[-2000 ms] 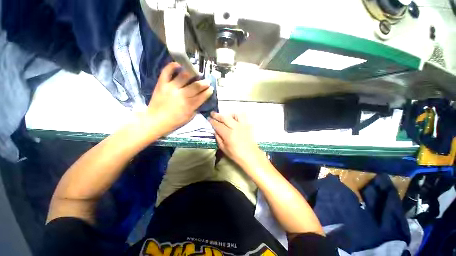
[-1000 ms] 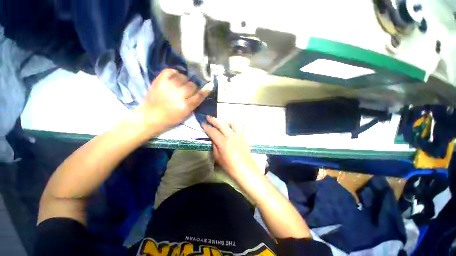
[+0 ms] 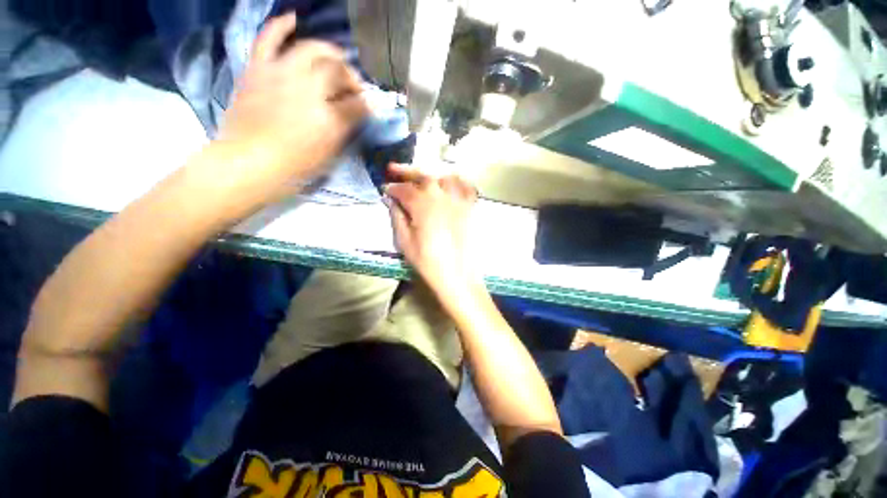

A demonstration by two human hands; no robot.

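A navy garment piece (image 3: 390, 154) with a pale grey-blue side lies on the machine table, left of and below the needle area of the cream-white sewing machine (image 3: 574, 49). More of its cloth is bunched at the upper left. My left hand (image 3: 297, 97), slightly blurred, is on the cloth left of the needle, its fingers partly curled around it. A pale blue fold shows beside the fingers. My right hand (image 3: 431, 209) touches the narrow navy edge with its fingertips, just in front of the needle area. The needle tip cannot be made out.
The white table has a green edge (image 3: 584, 297). A black flat pad (image 3: 595, 235) lies right of my right hand. A yellow-orange item (image 3: 778, 331) with dark cloth is at the far right. Navy pieces (image 3: 613, 409) are heaped below the table, beside a brown surface.
My left hand has moved up and left with the cloth. My right hand has shifted slightly up, its fingers still at the edge. The view has turned, tilting the machine and table.
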